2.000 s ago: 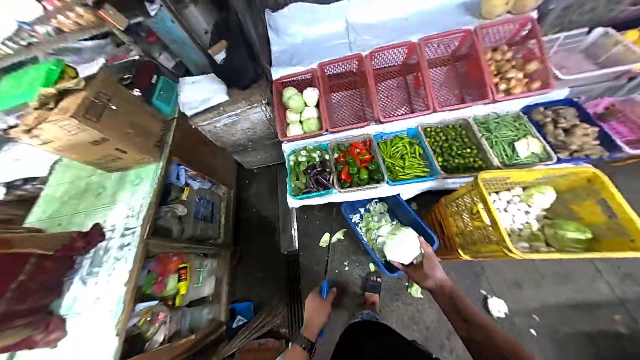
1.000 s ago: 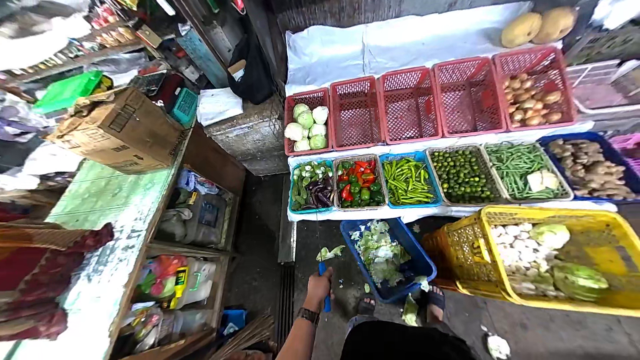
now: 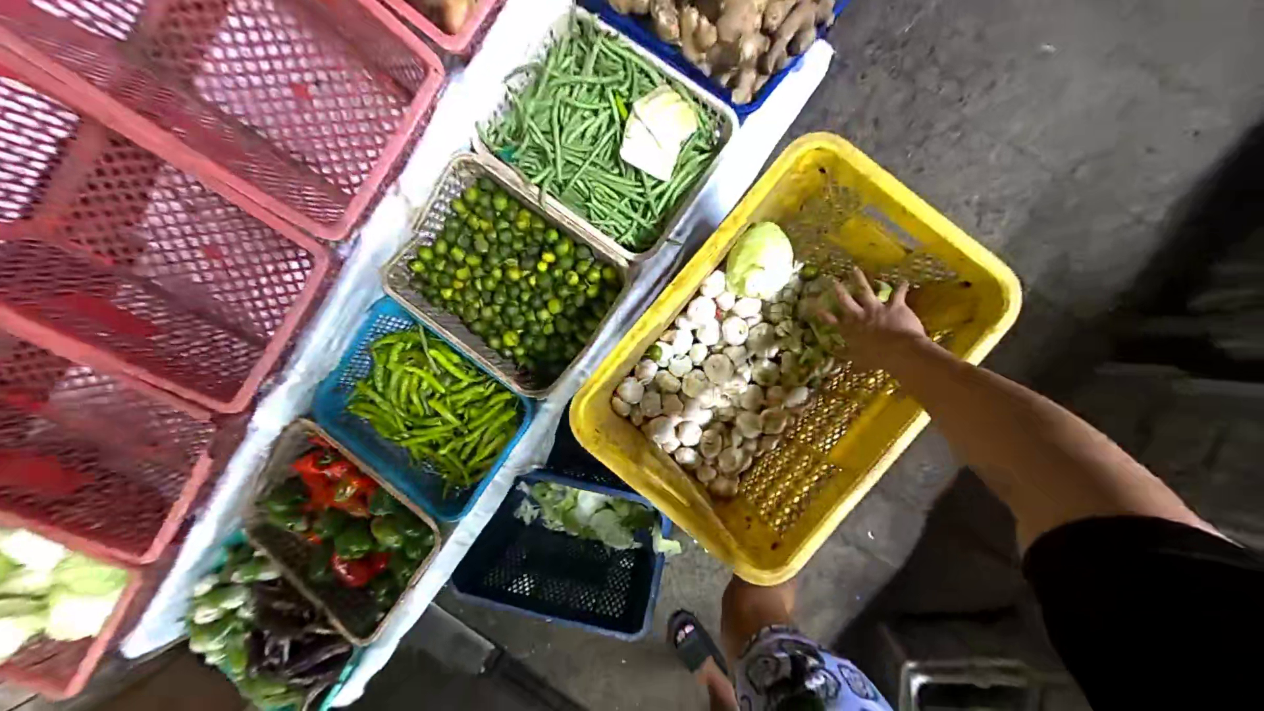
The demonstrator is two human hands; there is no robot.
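My right hand (image 3: pixel 874 321) reaches down into a yellow plastic crate (image 3: pixel 992 286), fingers spread over a partly hidden green vegetable (image 3: pixel 822 331). Whether they grip it cannot be told. Beside it a pale green cabbage (image 3: pixel 760 260) lies at the crate's upper left side. Many small round white vegetables (image 3: pixel 716 370) cover the crate's left part. My left hand is out of view. Below the crate's left corner stands a dark blue basket (image 3: pixel 558 583) holding cut cabbage leaves (image 3: pixel 588 515).
Baskets of green beans (image 3: pixel 563 128), small green citrus fruits (image 3: pixel 509 281), green chili peppers (image 3: pixel 430 400), mixed peppers (image 3: pixel 346 518) and ginger (image 3: pixel 736 35) line a white-covered ledge (image 3: pixel 380 237). Red crates (image 3: pixel 331 222) stand at left. My sandalled foot (image 3: pixel 696 637) is on the floor.
Two seconds ago my right hand held a pale cabbage over the blue basket; it is now in the yellow crate. My left hand, earlier on a blue-handled knife, has left the view. The view has turned strongly.
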